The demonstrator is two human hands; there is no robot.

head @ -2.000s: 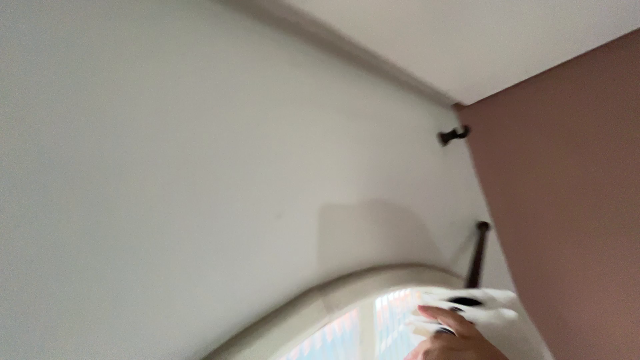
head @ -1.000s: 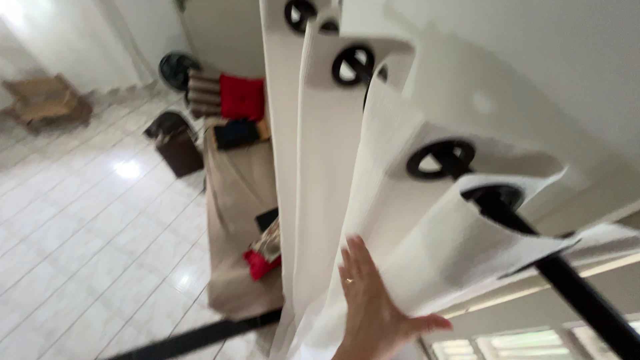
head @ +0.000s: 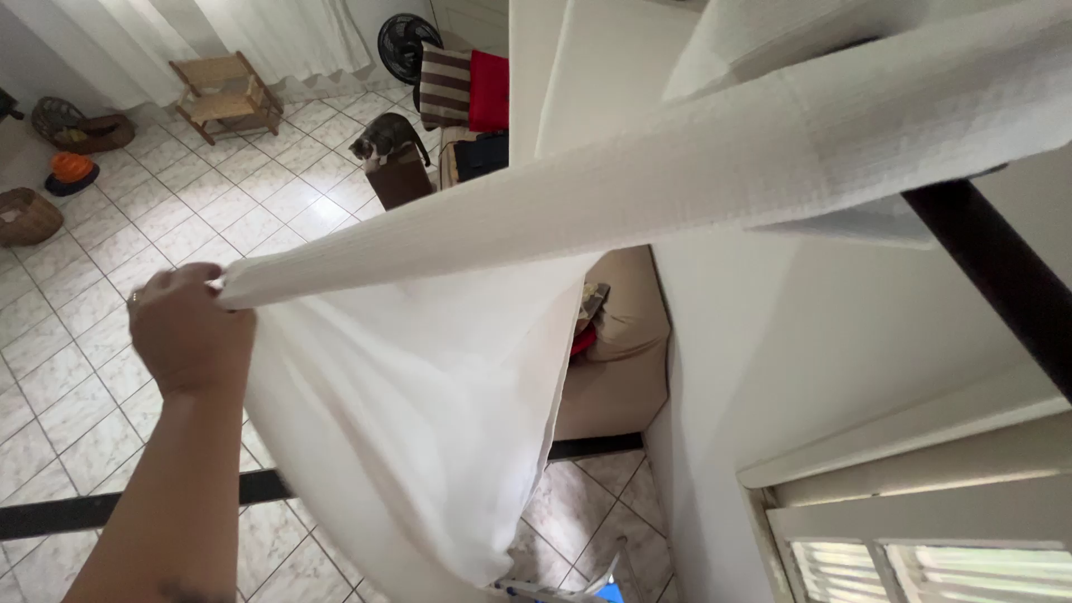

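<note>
My left hand (head: 188,327), at the left of the head view, grips the edge of a white fabric curtain (head: 536,209) between thumb and fingers. From there the cloth stretches up to the right, and a loose part hangs below it. At the right, the dark curtain rod (head: 997,276) comes out from under the fabric. My right hand is outside the frame.
Far below lie a tiled floor (head: 276,209), a cat (head: 389,138) on a brown box, a wooden chair (head: 224,96), a black fan (head: 408,46) and a beige-covered sofa (head: 620,368). A louvred window (head: 980,561) is at lower right, part of a ladder (head: 544,591) at the bottom.
A hand was open in front of the hanging curtain a second ago; now my left hand holds the curtain's edge, pulled out to the left. The view has swung down from the ceiling.
</note>
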